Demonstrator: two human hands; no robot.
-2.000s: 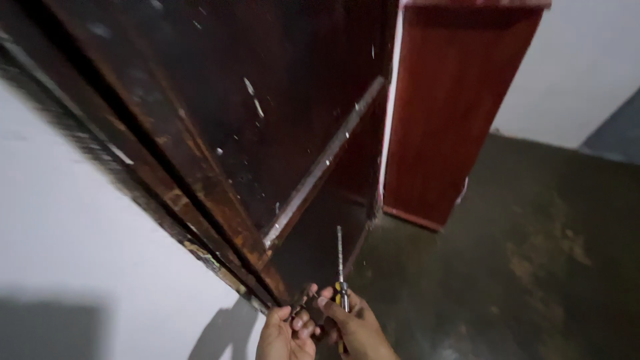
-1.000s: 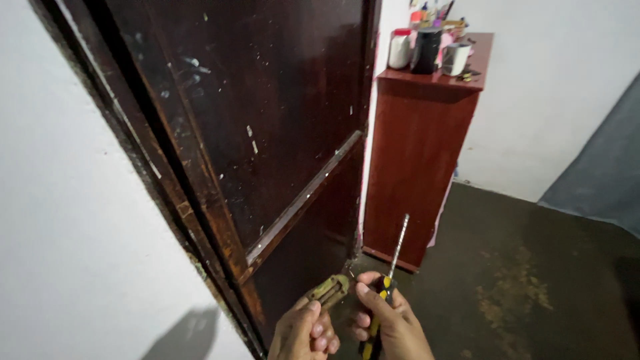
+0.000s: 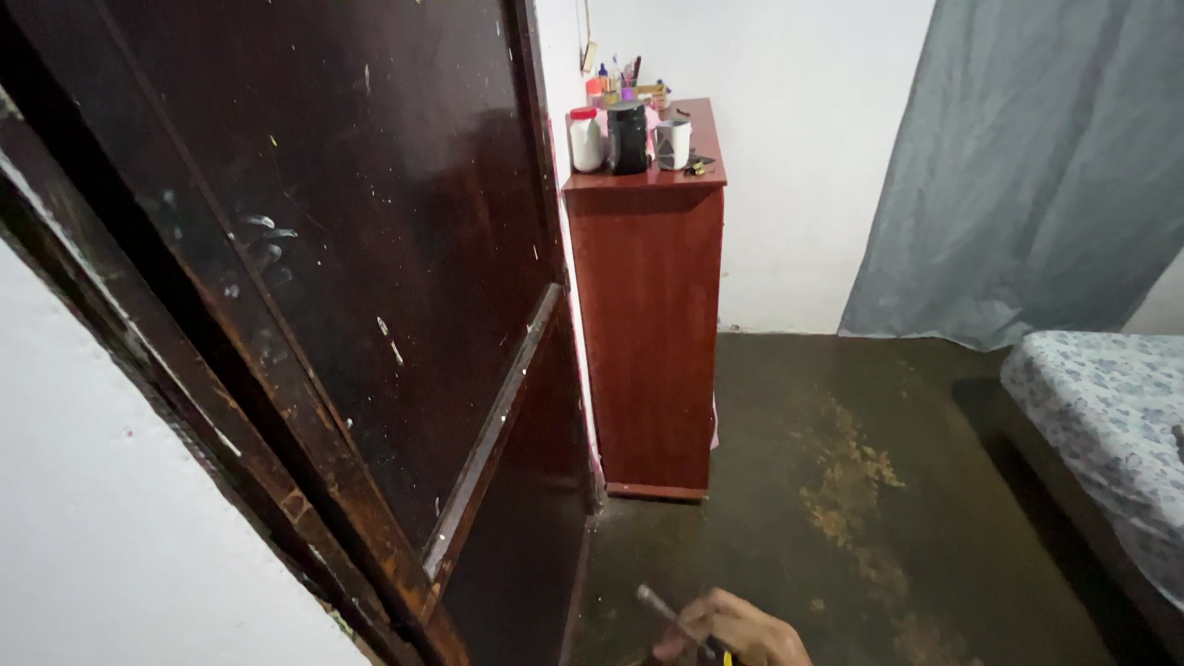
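Note:
At the bottom edge my right hand (image 3: 745, 634) is closed around a screwdriver, its metal shaft (image 3: 664, 606) pointing up and to the left. Only a sliver of the yellow handle (image 3: 728, 659) shows below the fingers. Blurred fingertips (image 3: 668, 643) lie beside the shaft; whether they belong to my left hand cannot be told. The rest of my left hand and the brass-coloured metal piece seen earlier are out of sight. A dark brown wooden door (image 3: 416, 231) with scuffs and pale paint marks stands to the left of my hands.
Beyond the door stands a reddish-brown cabinet (image 3: 652, 342) bearing a black jar (image 3: 628, 139), a white jar with a red lid (image 3: 585, 143) and a mug (image 3: 672, 145). A grey curtain (image 3: 1027, 176) hangs behind a bed with a floral cover (image 3: 1110, 416). The dark floor (image 3: 768, 527) has worn patches.
The view has lifted, bringing the bed into sight. My hands are now lower in view, and the metal piece held in my left hand a second ago no longer shows.

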